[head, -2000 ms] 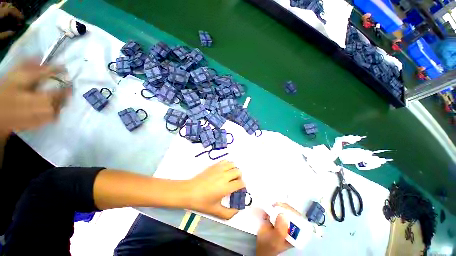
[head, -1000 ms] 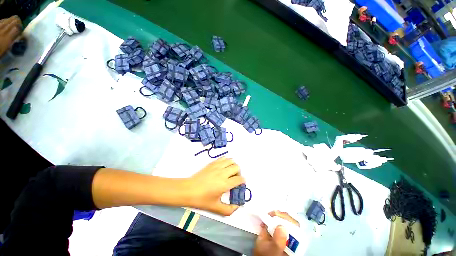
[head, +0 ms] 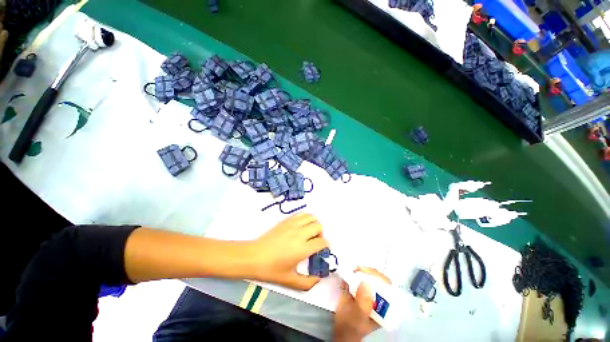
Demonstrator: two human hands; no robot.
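My left hand (head: 289,255) is shut on a dark plaid miniature bag piece (head: 320,262), whose thin black loop stands out to the right. My right hand (head: 358,308) is shut on a white glue bottle (head: 384,308) with a blue-and-red label; its nozzle is hard to make out against the white work sheet (head: 361,214). The hands are close together, right hand lower. A heap of bag pieces (head: 254,120) lies beyond them. One piece (head: 423,284) lies right of the bottle, another (head: 176,159) left of the heap.
Black scissors (head: 461,264) lie at right beside white bottles (head: 481,206). Loose cords (head: 548,277) lie at far right on a brown board (head: 537,320). A hammer (head: 40,117) lies at far left. The green conveyor belt (head: 361,87) carries scattered pieces, with a black parts tray (head: 441,60) beyond.
The neighbour's hand at far left has withdrawn; one piece near the heap is gone and one lies at far left. Belt pieces have moved right. My right hand and bottle have shifted slightly left.
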